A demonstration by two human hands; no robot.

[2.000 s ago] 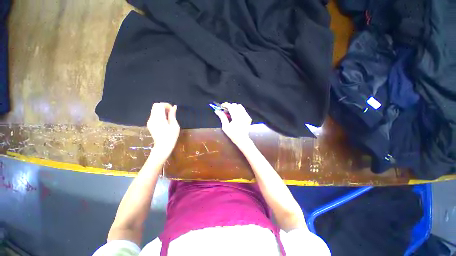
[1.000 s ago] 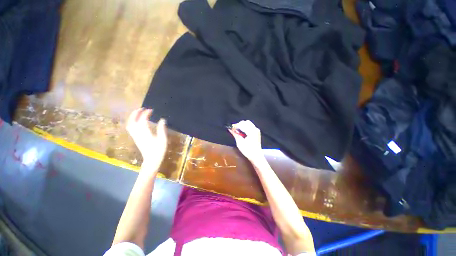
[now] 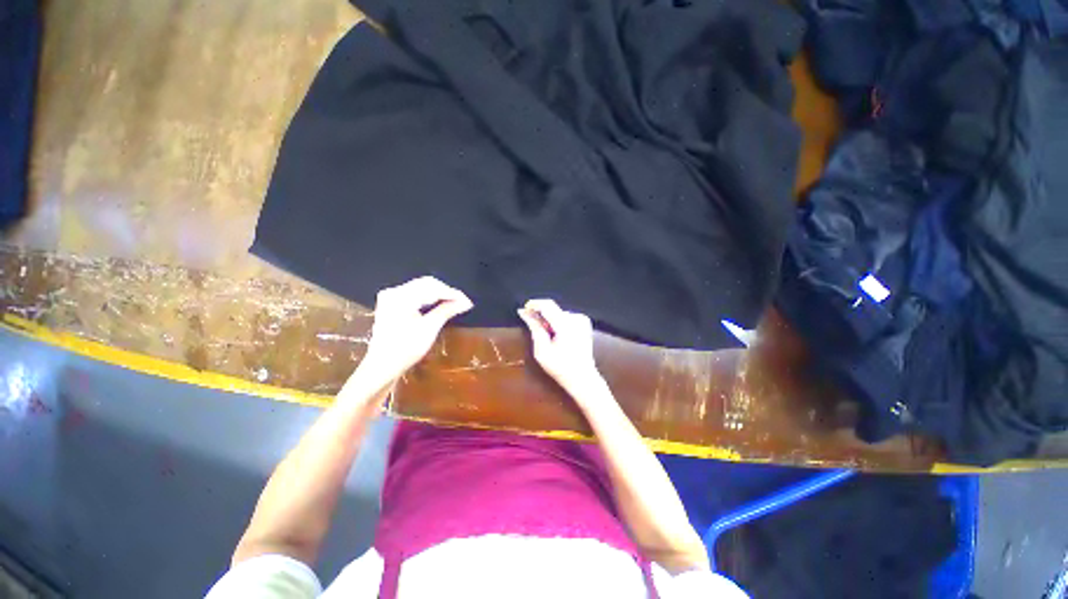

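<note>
A black jacket or coat lies spread on the brown table, its hem along the table's near side. My left hand is at the hem, thumb and fingertips together on the cloth edge. My right hand is at the same hem a little to the right. It is closed around small snips, of which only a reddish bit shows; the blades are hidden.
The worn table has a yellow front edge. A garment pile with a white tag lies at the right. A navy garment is at the far left. A blue plastic bin holding dark cloth stands below the table at right.
My left hand was open and off the cloth a second ago; it is now back on the hem, nearer my right hand. The view has turned back, with the navy garment mostly out of sight.
</note>
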